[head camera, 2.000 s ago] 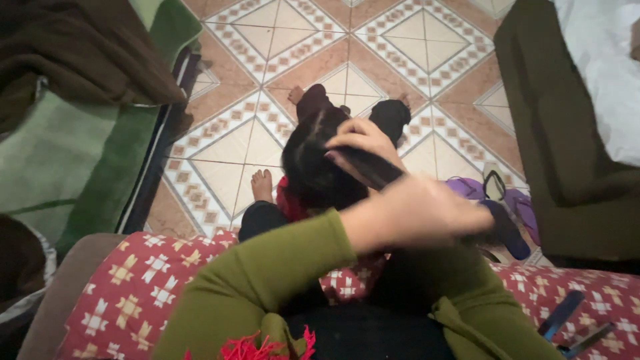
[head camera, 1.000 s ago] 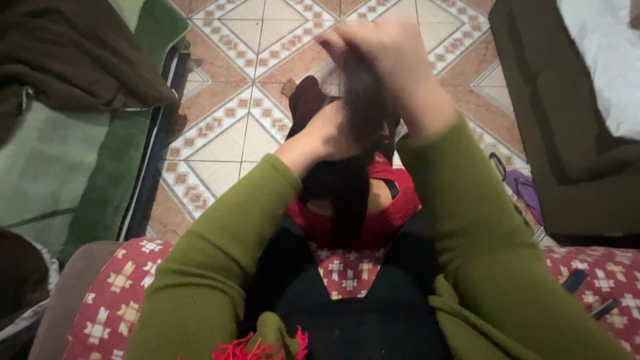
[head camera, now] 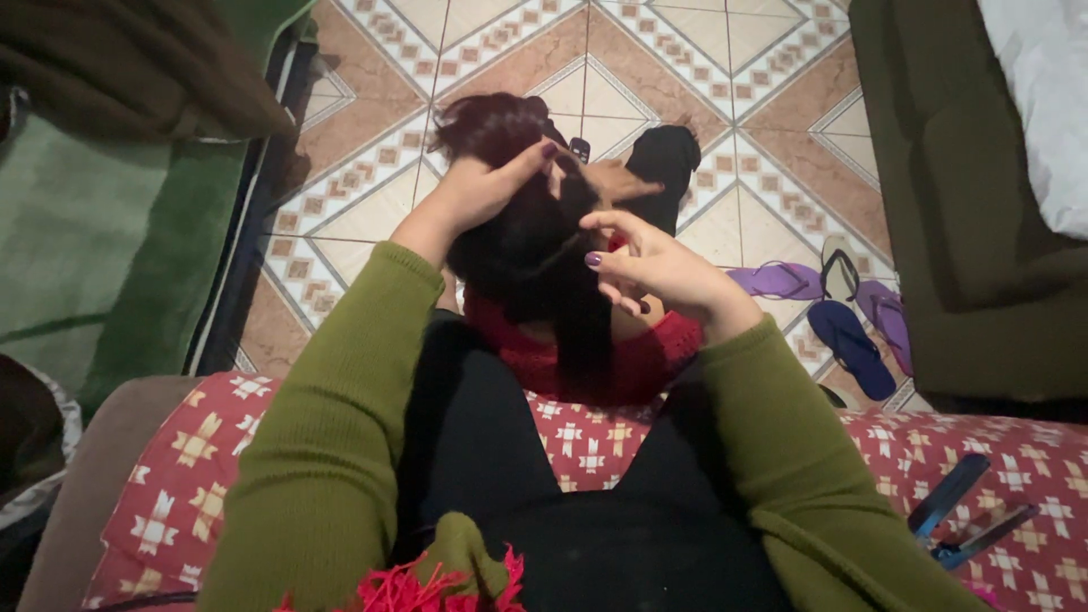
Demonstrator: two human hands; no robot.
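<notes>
A person in a red top (head camera: 527, 353) sits on the floor between my knees, their dark hair (head camera: 518, 246) below my hands. My left hand (head camera: 484, 191) is closed on a section of that hair near the top of the head, and a loose bunch spreads beyond it. At the right side of the head is my right hand (head camera: 659, 263), its fingers parted and bent, with nothing plainly held. Dark hair hangs down over the back of the red top. The person's own hand (head camera: 625, 183) shows beyond the head.
Purple flip-flops (head camera: 782, 280) and a dark blue flip-flop (head camera: 850, 348) lie on the tiled floor at right. A blue hinged tool (head camera: 952, 501), perhaps a hair straightener, rests on the patterned red cover (head camera: 1020, 476). Brown furniture (head camera: 952, 212) stands at right; green bedding (head camera: 110, 246) is at left.
My right hand has come down from above the head to its right side, fingers now apart. One second ago both hands were around the raised hair. My left hand has moved toward the top of the head.
</notes>
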